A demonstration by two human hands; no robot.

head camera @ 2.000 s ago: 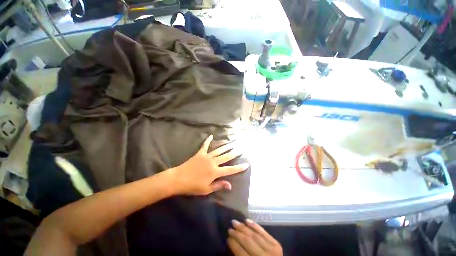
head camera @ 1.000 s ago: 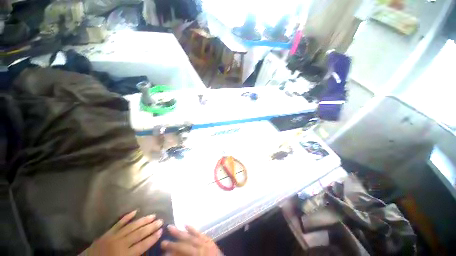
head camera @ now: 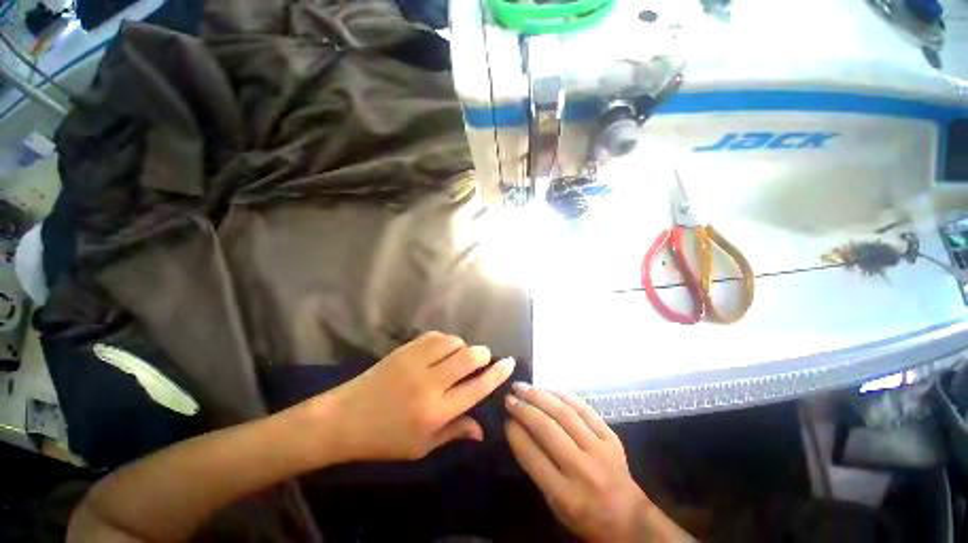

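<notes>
Brown lining fabric [head camera: 350, 265] lies in large loose folds left of the needle area, its right edge running toward the presser foot [head camera: 517, 195]. Navy fabric [head camera: 308, 384] shows below it and along the left side. My left hand [head camera: 419, 398] rests on the brown and navy border, its fingertips at the fabric's right edge. My right hand [head camera: 568, 451] is just beside it, fingers bent over the navy edge at the table front. The two hands hold the edge between them. The stitching spot is washed out by the lamp.
The white sewing machine [head camera: 807, 106] with JACK lettering stands behind. Red and orange scissors [head camera: 698, 278] lie on its bed. A green ring tray [head camera: 552, 13] sits on top. Dark debris [head camera: 873, 257] lies at the right. A measuring strip [head camera: 701, 397] runs along the front edge. A pale oval piece [head camera: 147, 379] lies at the left.
The view swung right, then came back closer over the machine. My left hand, spread flat on the brown fabric two seconds ago, is now bent at the edge, close to my right hand.
</notes>
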